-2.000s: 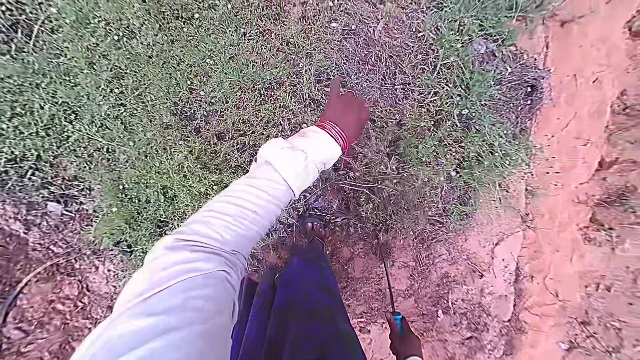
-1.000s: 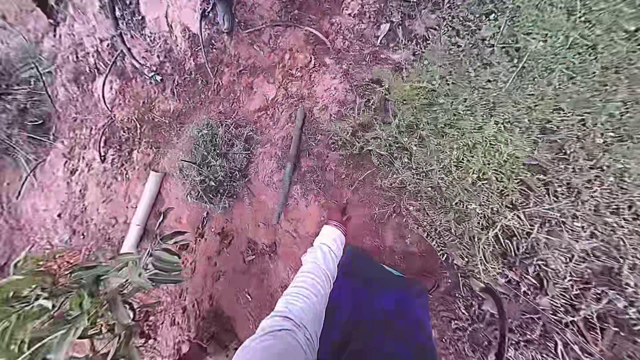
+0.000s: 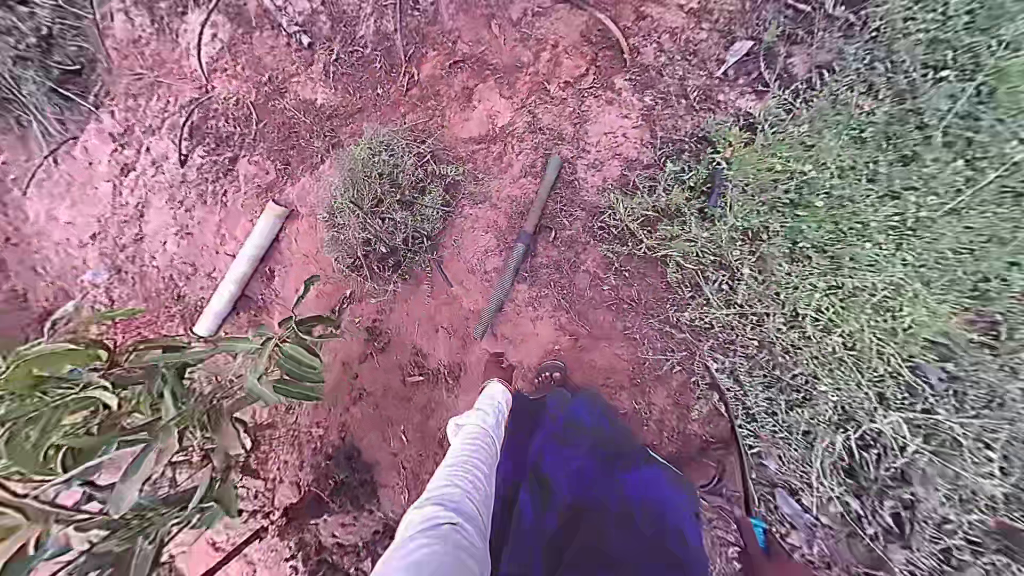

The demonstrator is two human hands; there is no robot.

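Note:
My left hand (image 3: 498,370) hangs at the end of a white sleeve, just in front of my sandalled foot; its fingers are too dim to make out. The lower end of a ribbed hose or pipe (image 3: 512,268) lies on the red soil a little beyond it. At the bottom right my right hand (image 3: 764,556) is closed around the turquoise handle (image 3: 758,532) of a tool with a long, dark, curved blade (image 3: 732,432). The blade points forward along the edge of the grass. Part of the right hand is cut off by the frame.
A pale tube or log (image 3: 242,268) lies on the left, near a clump of cut weeds (image 3: 390,204). Leafy branches (image 3: 160,400) spread at lower left. Grass (image 3: 840,232) covers the right side. Thin curved sticks lie on the soil farther ahead.
The view has swung from the grass to bare red soil. My left arm, stretched out over grass two seconds ago, is now lower, close to my dark blue garment.

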